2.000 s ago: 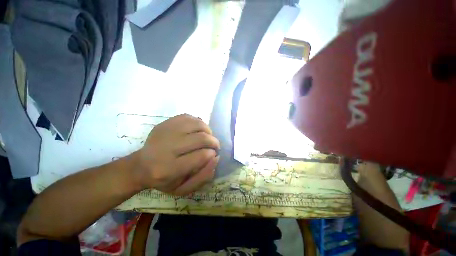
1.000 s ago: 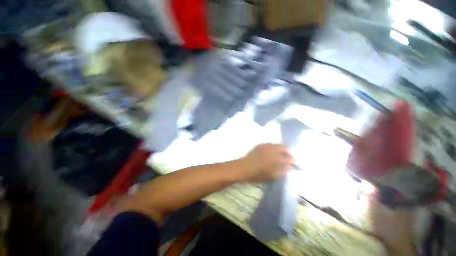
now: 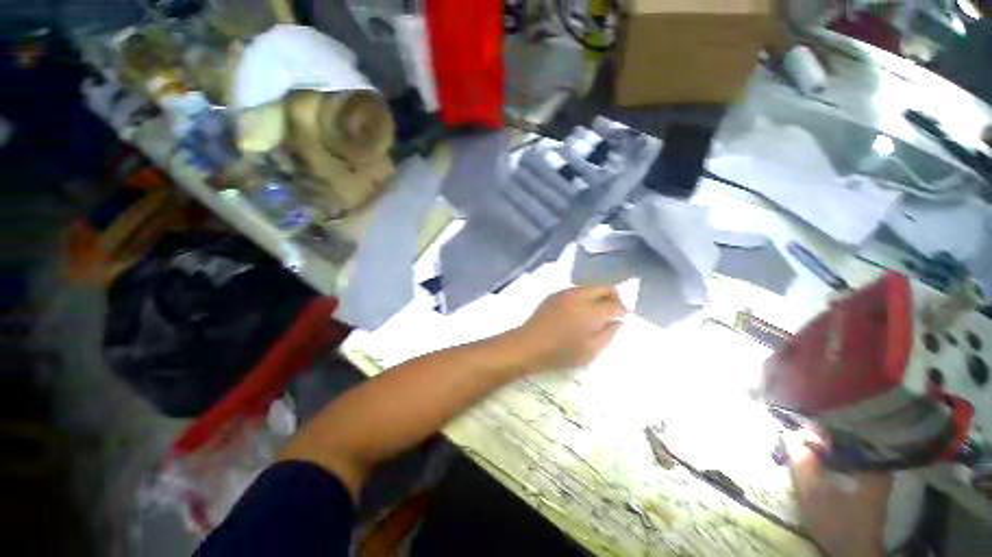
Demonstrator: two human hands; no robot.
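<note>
My left hand [image 3: 574,326] is over the white table left of the machine, fingers bent together at the edge of a grey cut piece [image 3: 653,285]; whether it grips the piece I cannot tell. My right hand [image 3: 832,495] is at the right under the red end cover [image 3: 843,346] of the sewing machine, partly hidden; its fingers are lost in glare. A bundle of stacked grey pieces [image 3: 500,223] lies beyond my left hand. A long grey piece [image 3: 386,256] lies left of it. The needle area is washed out by light.
The worn yellowed table edge [image 3: 522,457] runs along the front. A blue pen [image 3: 816,264] lies behind the machine head. A cardboard box [image 3: 691,54], a red cloth [image 3: 466,65] and a fabric roll [image 3: 343,131] are at the back. A black bag [image 3: 201,316] is on the left.
The camera view has swung left and up to show more of the workshop. The grey piece that hung below my left hand over the front edge no longer shows there.
</note>
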